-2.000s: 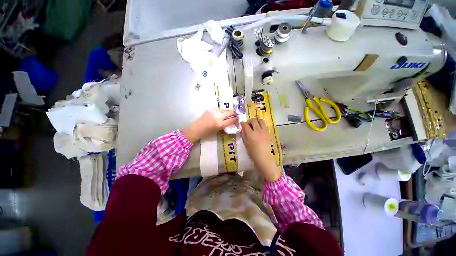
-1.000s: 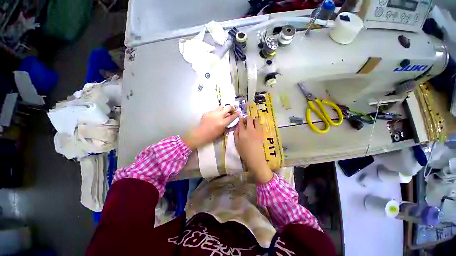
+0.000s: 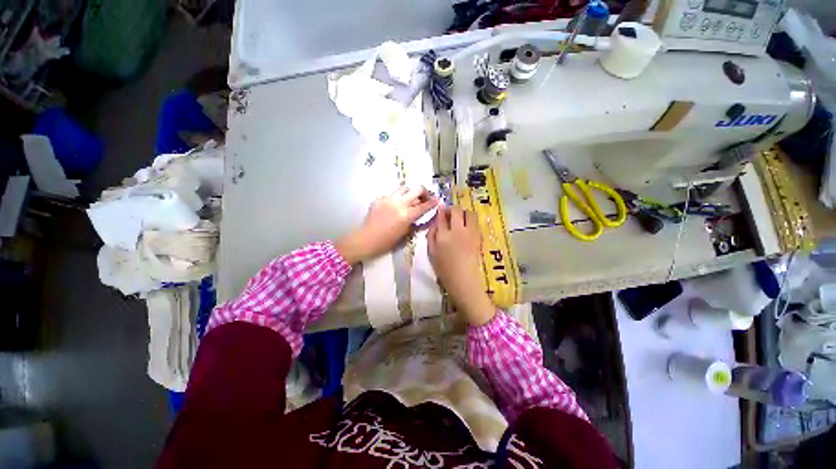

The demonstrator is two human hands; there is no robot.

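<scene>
A white fabric strip point(image 3: 380, 291) lies under my hands, with two lengths hanging toward the table's front edge. My left hand point(image 3: 392, 223) presses the cloth with its fingertips beside the needle area. My right hand point(image 3: 456, 247) holds the strip's right length, fingertips close to the left ones. The presser foot point(image 3: 444, 190) is just beyond the fingertips; the needle is too small to tell. Sewn white cloth point(image 3: 376, 92) lies bunched beyond it. Yellow printed tape point(image 3: 496, 247) lies flat on the bed, right of my right hand.
The sewing machine head point(image 3: 632, 110) extends right. Open yellow-handled scissors point(image 3: 592, 209) lie on the bed, with small dark tools point(image 3: 674, 215) right of them. Stacked cloth point(image 3: 170, 234) is at the left. A dark phone-like rectangle point(image 3: 649, 298) and thread cones point(image 3: 720, 374) are on the right side surface.
Since two seconds ago, both hands have shifted slightly, the right one leftward over the strip. More yellow tape shows beside it. The two lengths hang at a slightly different angle.
</scene>
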